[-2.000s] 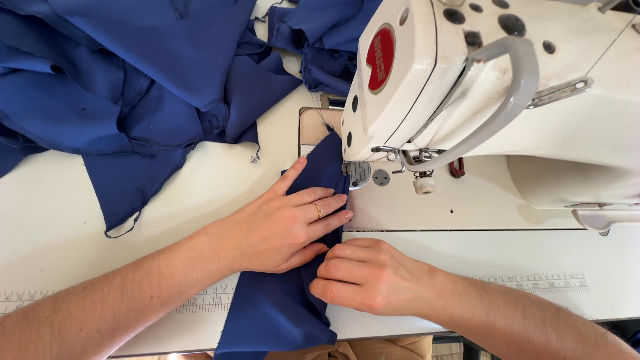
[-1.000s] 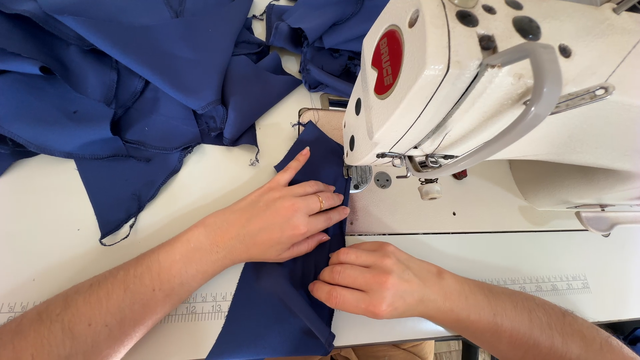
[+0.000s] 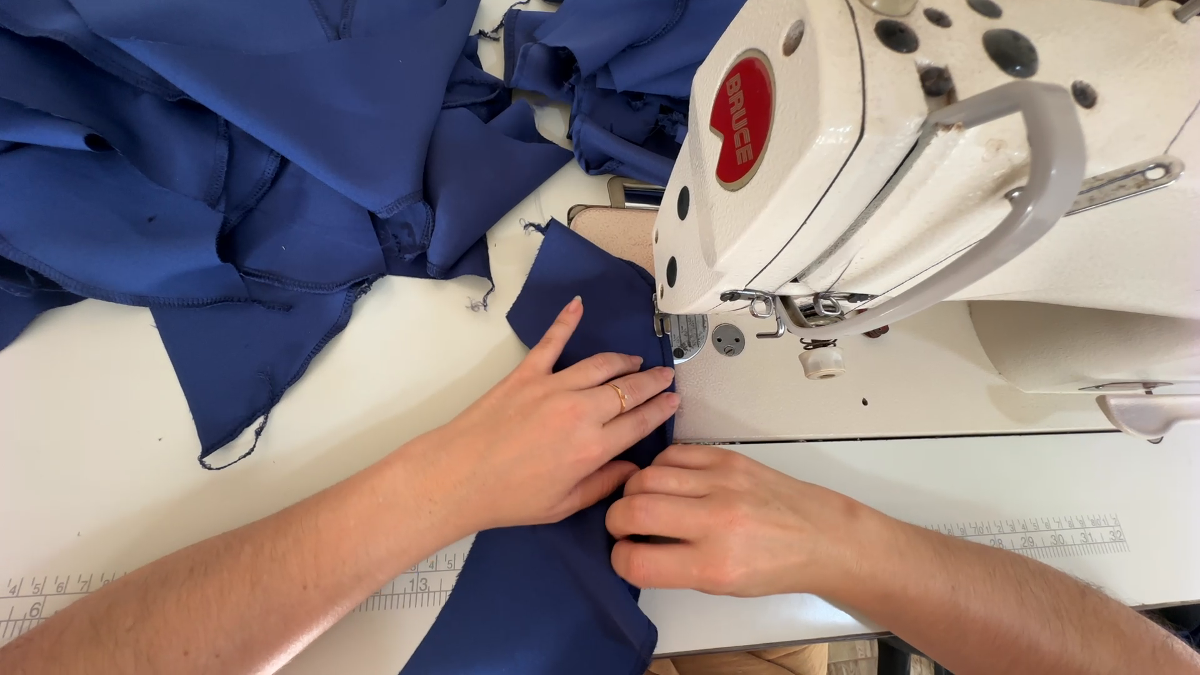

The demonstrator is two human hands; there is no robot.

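A strip of dark blue fabric runs from the table's front edge up under the head of a white sewing machine. My left hand lies spread on the fabric, fingertips near its right edge, just below the needle area; a ring is on one finger. Close by on the right, my right hand pinches the fabric's right edge between bent fingers. The metal needle plate shows partly beside the fabric. The needle tip is hidden behind the machine head.
Piled blue fabric pieces with loose threads cover the back left of the white table. More blue fabric lies behind the machine. A grey guard loop juts from the machine head. Printed ruler scales run along the front.
The fabric strip has moved away from me past the machine head, and more of its far end now shows beyond my left hand. Both hands stay on it in nearly the same places.
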